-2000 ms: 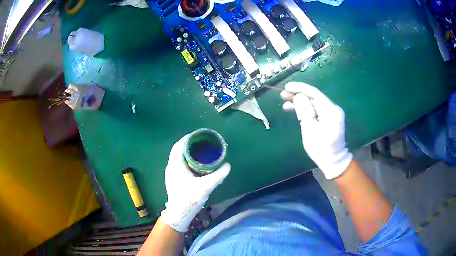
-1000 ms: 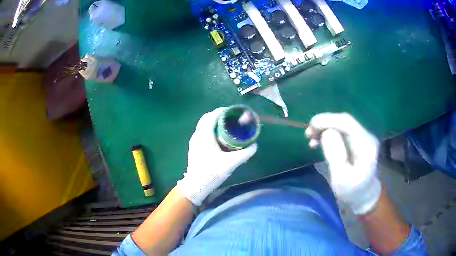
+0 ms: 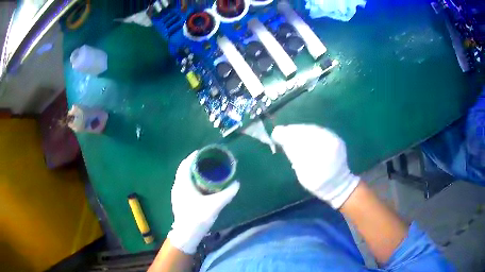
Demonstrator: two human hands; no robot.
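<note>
The circuit board (image 3: 205, 58) lies on the green mat and glows blue, with pale strips and red-brown rings on it. My left hand (image 3: 194, 204), in a white glove, holds the coating jar (image 3: 214, 169) upright, with dark blue liquid inside. My right hand (image 3: 317, 159), gloved, is just in front of the board's near edge, its fingers closed together. The brush is mostly hidden by the fingers; only a faint thin line shows above them near the board edge. A white paper corner (image 3: 259, 134) sticks out from under the board.
A yellow marker pen (image 3: 140, 219) lies near the mat's left edge. Two whitish containers, one upper (image 3: 89, 59) and one lower (image 3: 89, 119), stand at the left. Pale blue crumpled material (image 3: 336, 7) lies behind the board. Another board (image 3: 457, 40) is at the far right. A person's blue sleeve (image 3: 458, 141) shows at right.
The brush tip was in the jar a second ago. My right hand has since moved away from the jar to the board's near edge. The view has shifted, showing more of the board.
</note>
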